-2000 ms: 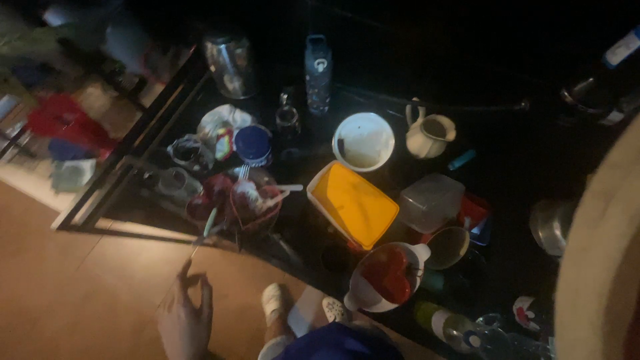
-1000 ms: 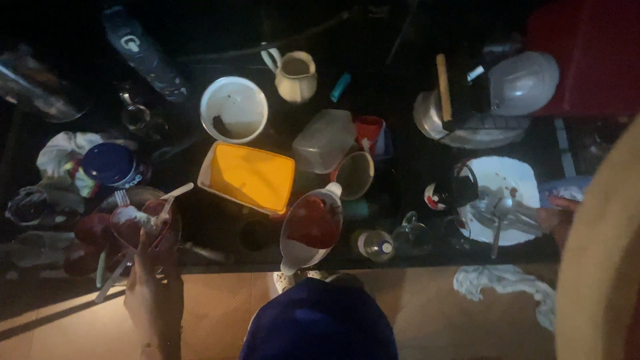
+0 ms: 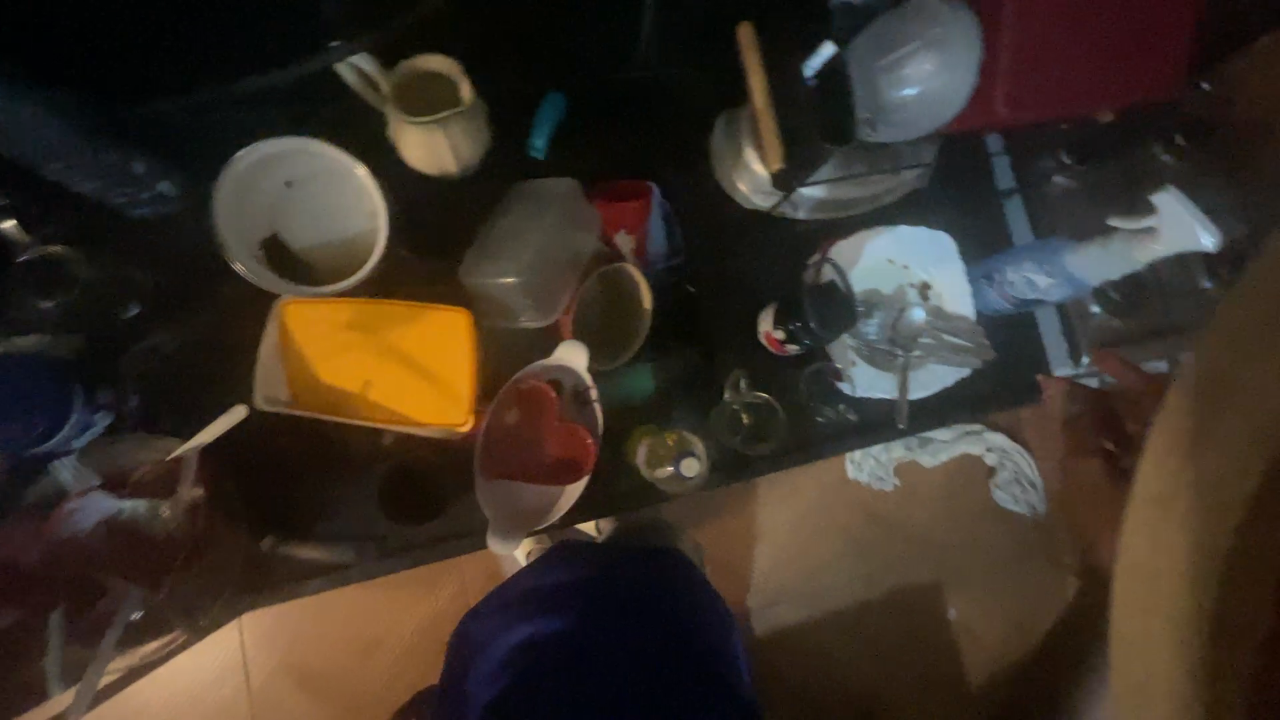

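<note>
My right hand is dim and blurred at the table's right front edge, below a blue-and-white spray bottle; its grip is unclear. To its left, a white plate bears metal utensils and food bits. My left hand cannot be made out. At the lower left, blurred dishes surround a white-handled utensil. A yellow-orange rectangular container lies right of them, below a round white tub. A white oval dish with a red heart-shaped piece sits at the front edge.
A cream pitcher, clear plastic container, red cup and glass mug stand on the dark table. Pots and a translucent bowl are at the back right. A white cloth lies below the table edge.
The view has swung right along the table. My left hand, over the dishes at the left a second ago, is no longer discernible. My right hand now shows below the spray bottle.
</note>
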